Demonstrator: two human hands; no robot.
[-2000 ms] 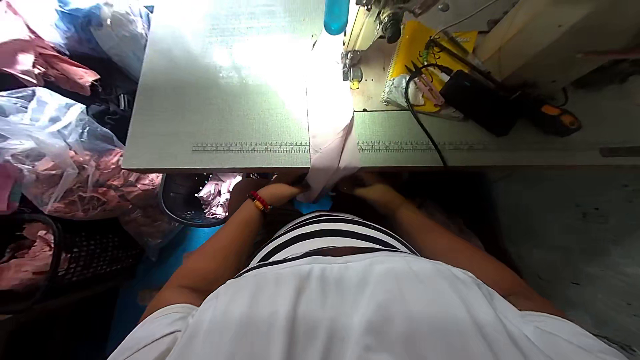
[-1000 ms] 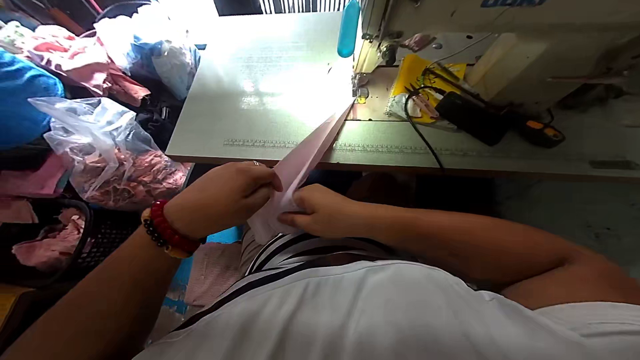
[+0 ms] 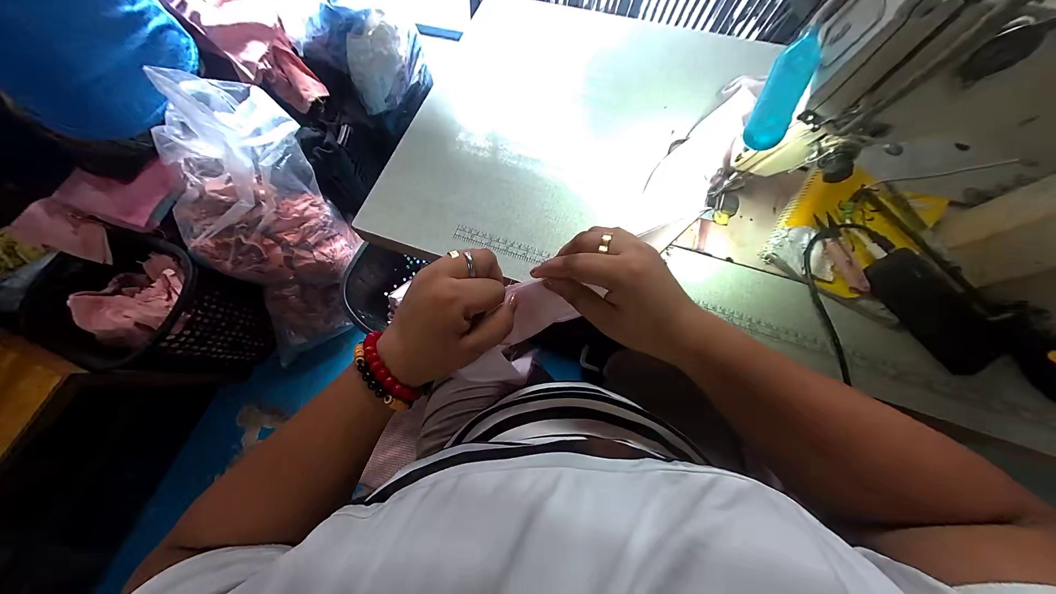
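Note:
A strip of pale pink fabric [image 3: 540, 312] runs from the sewing machine's needle area down to the front edge of the white table [image 3: 528, 157]. My left hand [image 3: 454, 309] has its fingers closed on the strip, with rings and bead bracelets on. Just right of it, my right hand [image 3: 619, 285] pinches the same fabric between thumb and fingers, over the table's edge. The sewing machine's presser foot [image 3: 724, 205] stands up and to the right of both hands. Part of the fabric hangs toward my lap, partly hidden by my left hand.
A clear plastic bag of pink scraps [image 3: 256, 223] and a black basket with pink cloth [image 3: 157, 313] are at left. Another black basket [image 3: 363, 289] sits under the table edge. On the right lie a yellow packet [image 3: 899, 210], a black cable and a black device [image 3: 932, 309].
Both hands were low by my lap, then rose to the table's front edge with the fabric, and are now closer to its surface. The view has turned toward the left.

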